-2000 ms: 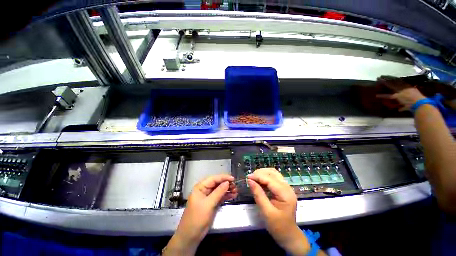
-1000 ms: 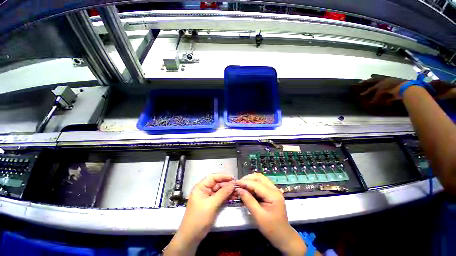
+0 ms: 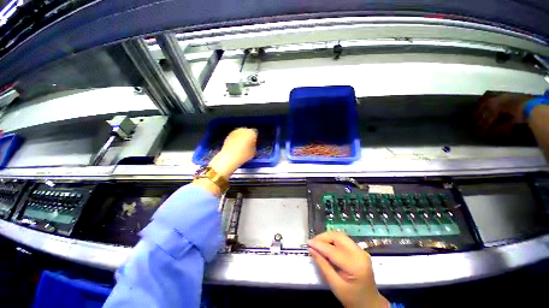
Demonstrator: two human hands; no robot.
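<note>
My left hand [image 3: 239,147] reaches into the wide blue bin [image 3: 202,156] with grey contents; its fingertips point down and what they hold is hidden. My right hand [image 3: 344,263] is over the front rail by the lower left corner of the black carrier [image 3: 472,240]. Its thumb and forefinger are pinched together; a component between them is too small to make out. The green circuit board [image 3: 391,229] lies in that carrier, with rows of dark and shiny parts. The upright blue bin [image 3: 323,117] holds orange-red components [image 3: 322,150] beside the wide bin.
The metal front rail [image 3: 421,269] runs along the near edge. Another carrier with a green board [image 3: 53,204] is at the left. A neighbour's hand [image 3: 505,114] with a blue wristband is over a brown-red box at the far right. A metal post [image 3: 180,75] stands behind the ledge.
My hands were together in front of the board; my left hand has moved away up into the wide bin. My right hand stays low near the carrier. The view has shifted left.
</note>
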